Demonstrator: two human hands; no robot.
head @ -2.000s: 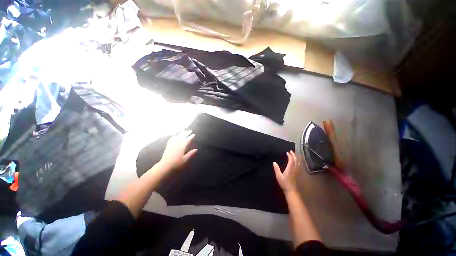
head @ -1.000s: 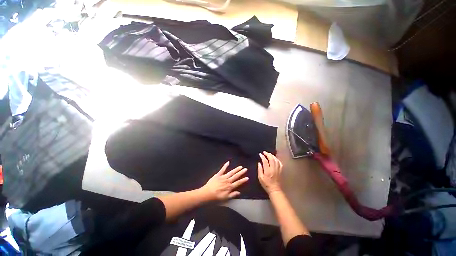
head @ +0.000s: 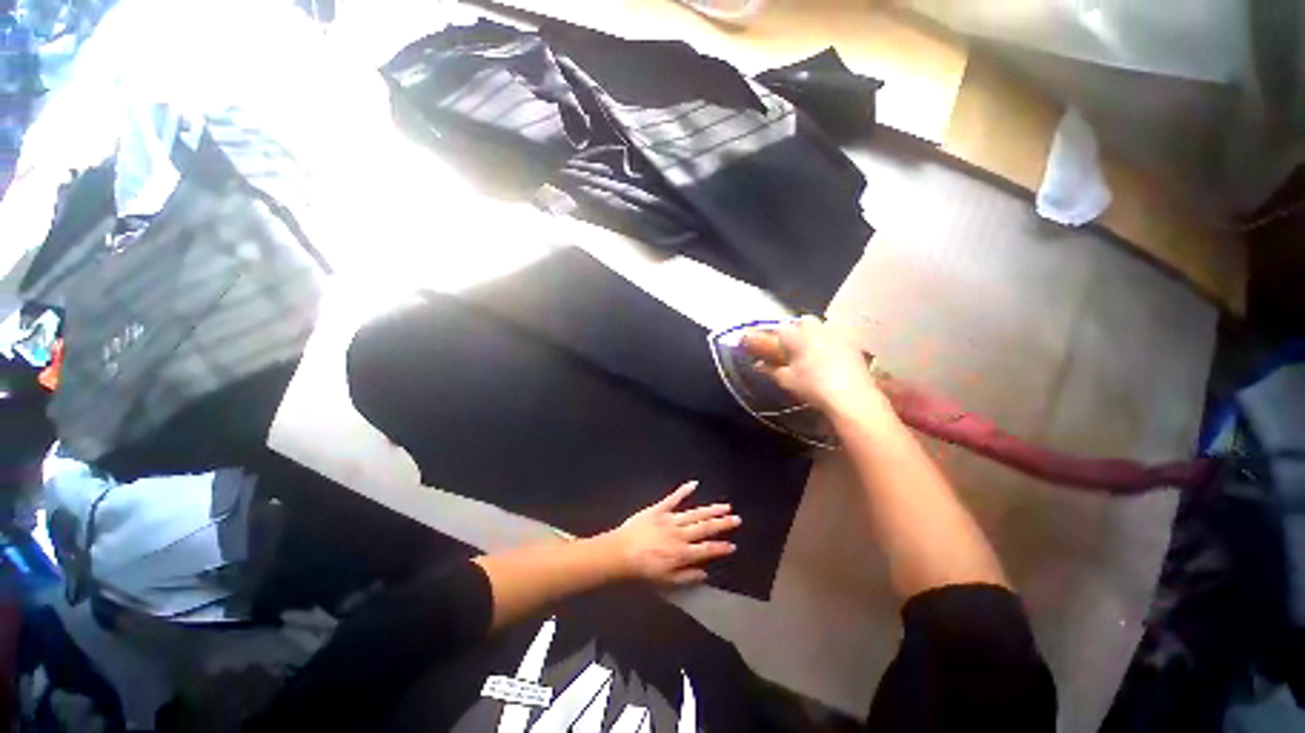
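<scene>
A flat black cloth panel (head: 558,387) lies on the pale table cover (head: 988,301), with a straight edge at its right end and a rounded left end. A faint crease runs along it. My right hand (head: 819,370) grips the orange-brown handle of the steam iron (head: 741,375). The iron rests over the panel's upper right end, partly hidden by my hand. My left hand (head: 678,539) lies flat, fingers spread, on the panel's near right part. The dark red hose (head: 1045,458) runs from the iron to the right.
A rumpled black cloth pile (head: 644,158) lies at the far side. Flatter dark cloth (head: 186,315) is at the left, with pale blue cloth (head: 150,537) below it. Brown board (head: 1002,129) edges the back, with a white piece (head: 1072,172) on it.
My right hand has left the panel's right edge and taken hold of the iron, which has moved left onto the panel. My left hand stays flat on the panel. The camera view has shifted.
</scene>
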